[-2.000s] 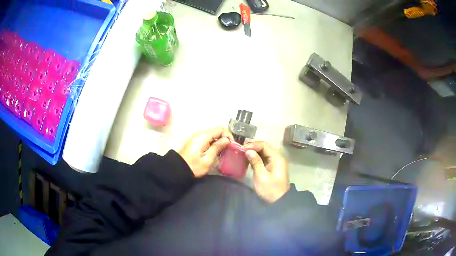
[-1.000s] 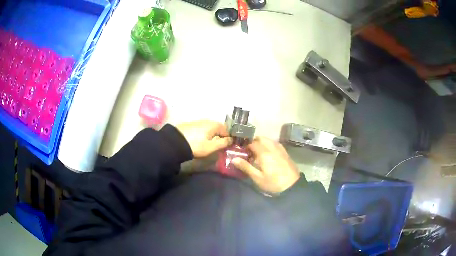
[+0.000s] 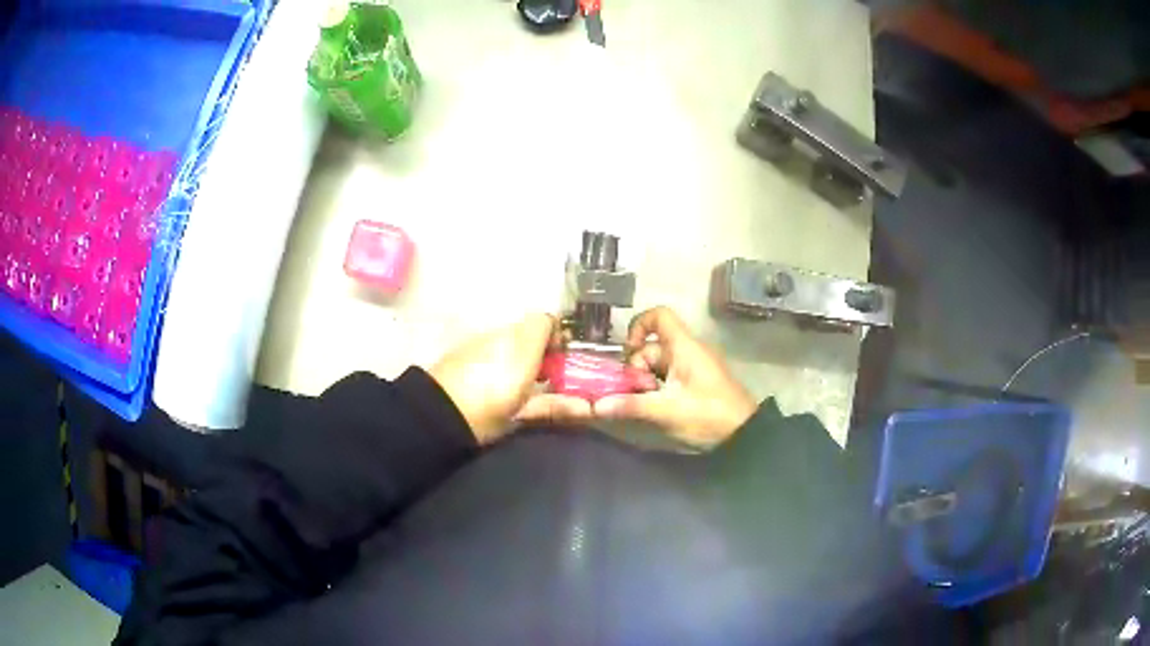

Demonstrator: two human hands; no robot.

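Observation:
A pink moulded part (image 3: 588, 375) is at the near end of a grey metal mould insert (image 3: 603, 287), close to my body. My left hand (image 3: 502, 375) grips the pink part from the left. My right hand (image 3: 682, 385) grips it from the right, with fingers bent beside the metal. Whether the part is still around the metal block is hidden. Another pink cube-shaped part (image 3: 378, 256) lies on the bench to the left.
Two mould inserts (image 3: 807, 293) (image 3: 826, 134) lie at the bench's right. A green bottle (image 3: 366, 71), a white film roll (image 3: 240, 240) and a blue tote (image 3: 162, 252) of pink parts are left. A second blue tote (image 3: 898, 435) stands lower right. A black object (image 3: 546, 13) lies at the top.
The view has shifted, so bench things sit higher in the picture. Both hands have changed their grip, and the pink part looks flatter and wider between them.

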